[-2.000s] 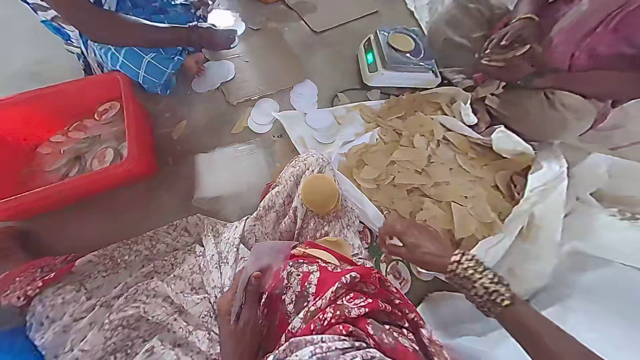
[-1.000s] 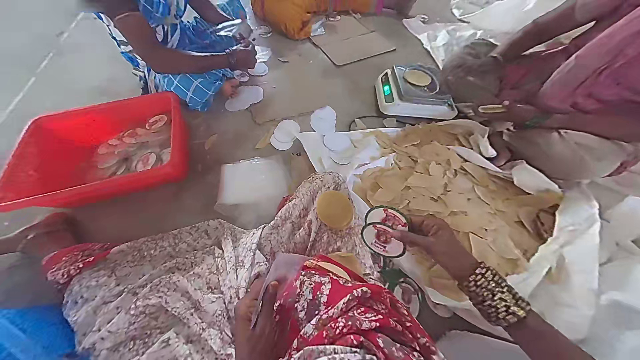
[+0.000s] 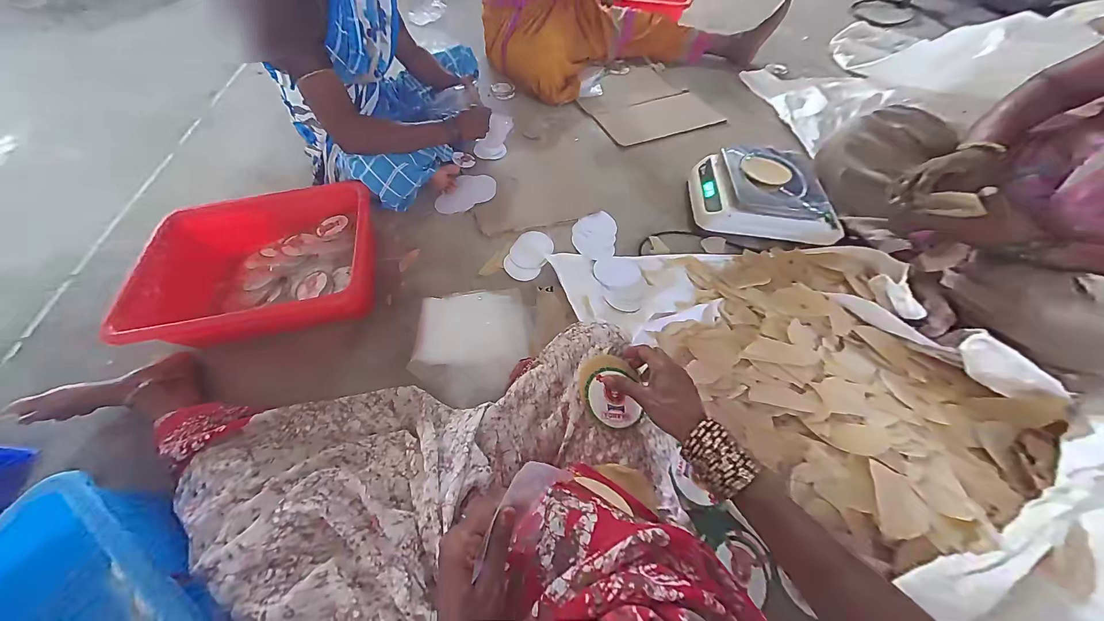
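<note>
My right hand (image 3: pixel 660 392) holds a round printed label with a green rim (image 3: pixel 614 397) against a stack of thin tan discs (image 3: pixel 601 366) on my lap. Between the fingers of my left hand (image 3: pixel 473 556) is a thin translucent plastic piece (image 3: pixel 526 496), low in the view. More tan discs (image 3: pixel 617 487) lie in the folds of the red cloth. Several printed labels (image 3: pixel 746 561) are partly hidden under my right forearm.
Broken tan sheets (image 3: pixel 828 379) cover a white sack at right. Behind them stands a digital scale (image 3: pixel 763 194) bearing a tan disc. A red tub (image 3: pixel 241 259) holds packed discs. White paper discs (image 3: pixel 528 252) and a clear plastic stack (image 3: pixel 473 332) lie ahead. Co-workers sit nearby.
My right hand has gone from the printed labels beside my lap to the tan disc stack, bringing a label onto it. The view has shifted, showing more on the left.
</note>
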